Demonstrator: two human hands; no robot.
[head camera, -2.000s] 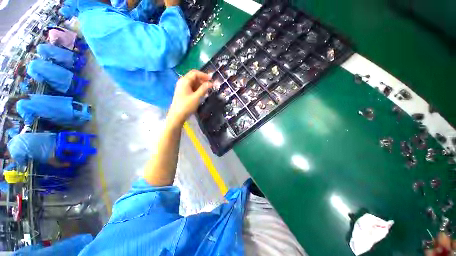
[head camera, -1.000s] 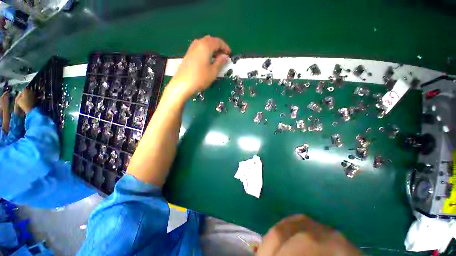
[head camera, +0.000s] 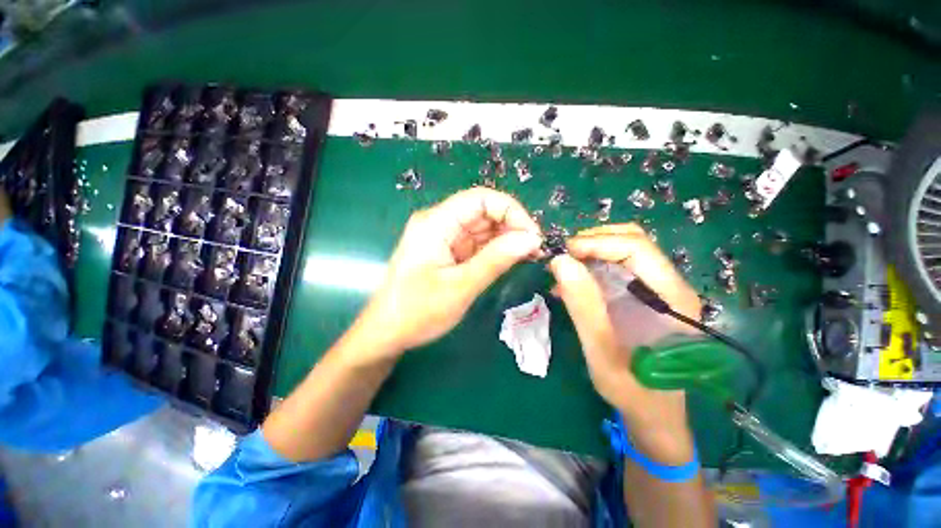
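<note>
My left hand (head camera: 444, 270) and my right hand (head camera: 635, 299) meet in front of me. A small black-and-metal component (head camera: 555, 243) is pinched between their fingertips. My right hand also holds a dispensing syringe, with its green cap (head camera: 686, 365) and clear tube at the wrist. A thin black-corded pen tool (head camera: 650, 297) lies across the same hand; its tip is hidden by the fingers. More loose components (head camera: 725, 270) lie scattered on the green bench. A crumpled white tissue (head camera: 528, 335) with reddish marks lies below the hands.
A black compartment tray (head camera: 281, 248) filled with parts stands at left. Another tray (head camera: 31, 170) and a person's blue sleeve (head camera: 41, 340) are at far left. At right are a grey controller (head camera: 851, 222), a fan (head camera: 923, 211), a white cloth (head camera: 865, 418), a red-handled tool (head camera: 858, 493) and a white label (head camera: 776, 177).
The view has swung right from the tray. My left hand has moved from the white strip down to meet my right hand, which has risen from the lower edge. The component is now between them.
</note>
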